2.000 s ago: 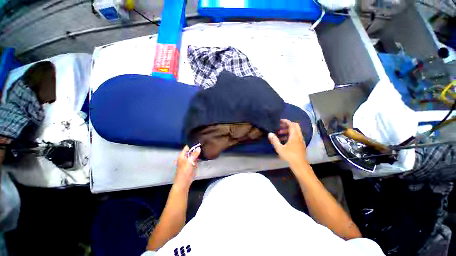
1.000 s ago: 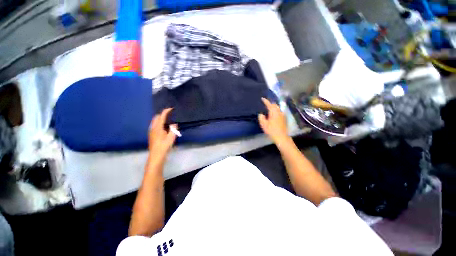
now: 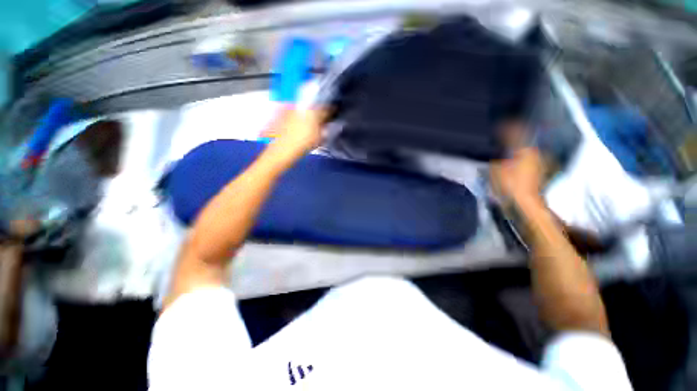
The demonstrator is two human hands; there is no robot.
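The dark garment [image 3: 447, 88] is raised above and behind the navy padded board [image 3: 336, 198], spread between my hands. It looks plain black or navy and is blurred by motion. My left hand [image 3: 302, 130] grips its lower left edge. My right hand [image 3: 520, 172] grips its lower right edge. The fingers of both hands are blurred. The board's top shows along its whole length below the garment. No plaid cloth can be made out on the garment now.
The white cloth [image 3: 604, 191] lies at the right, with the iron blurred and partly hidden by my right arm. A blue bar [image 3: 292, 70] stands behind the board. At the far left, another person's hand [image 3: 23, 227] is beside brown and grey cloth [image 3: 99, 145].
The dark garment has been lifted off the board, up and away from me, with both hands. My arms are stretched further forward. The board is now uncovered.
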